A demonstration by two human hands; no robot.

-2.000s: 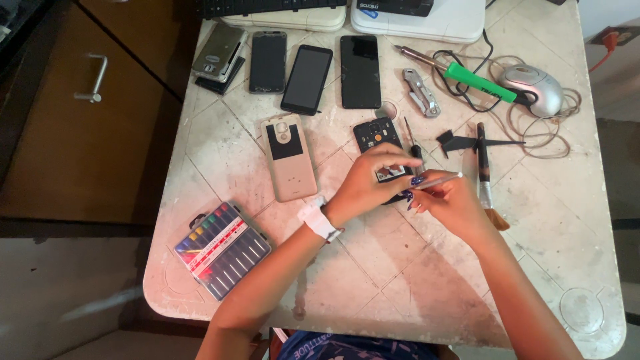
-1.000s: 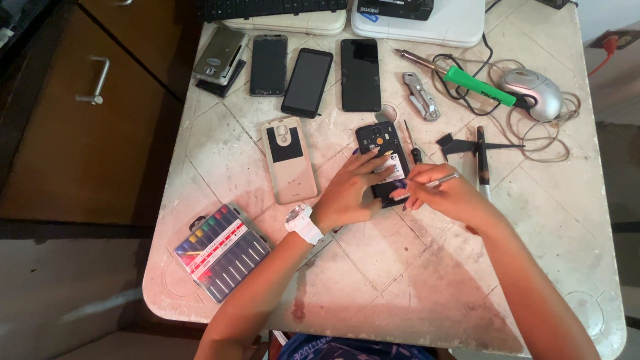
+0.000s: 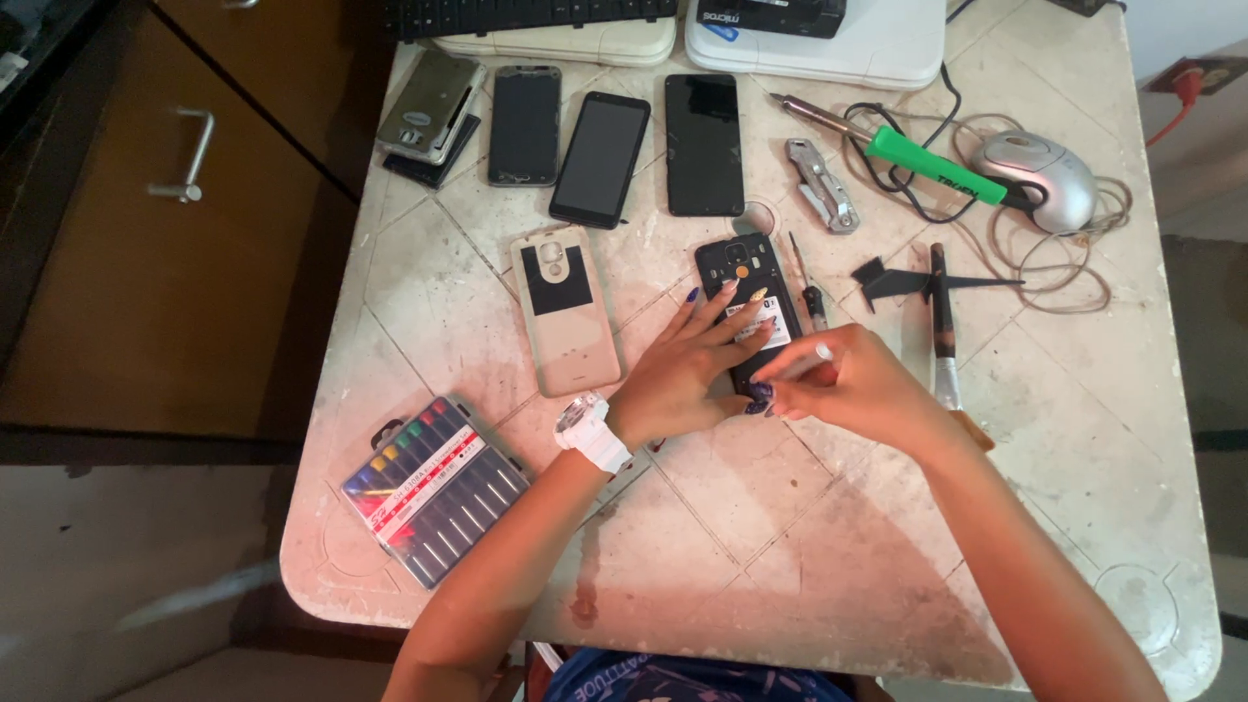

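A black smartphone (image 3: pixel 733 255) with its back cover off lies on the table, its inner side and a white label facing up. My left hand (image 3: pixel 687 375) is spread over it, fingers on the label area, thumb near its lower end. My right hand (image 3: pixel 848 395) pinches a slim light-coloured tool (image 3: pixel 809 361) at the phone's lower end; the tool's tip is hidden by the fingers. Left of the phone lies a beige phone back cover (image 3: pixel 575 346). A thin screwdriver (image 3: pixel 812 297) lies along the phone's right side. A black-handled brush (image 3: pixel 942 331) rests farther right.
Three dark phones (image 3: pixel 599 161) and a worn phone (image 3: pixel 424 107) lie behind. A multi-tool (image 3: pixel 824 190), a green soldering iron (image 3: pixel 907 161), a corded mouse (image 3: pixel 1043 180) and a black tint brush (image 3: pixel 897 283) are at the right. A screwdriver set case (image 3: pixel 439 492) sits front left.
My left hand has come down flat onto the phone. My right hand, with the slim tool, has moved from above the phone to its lower end.
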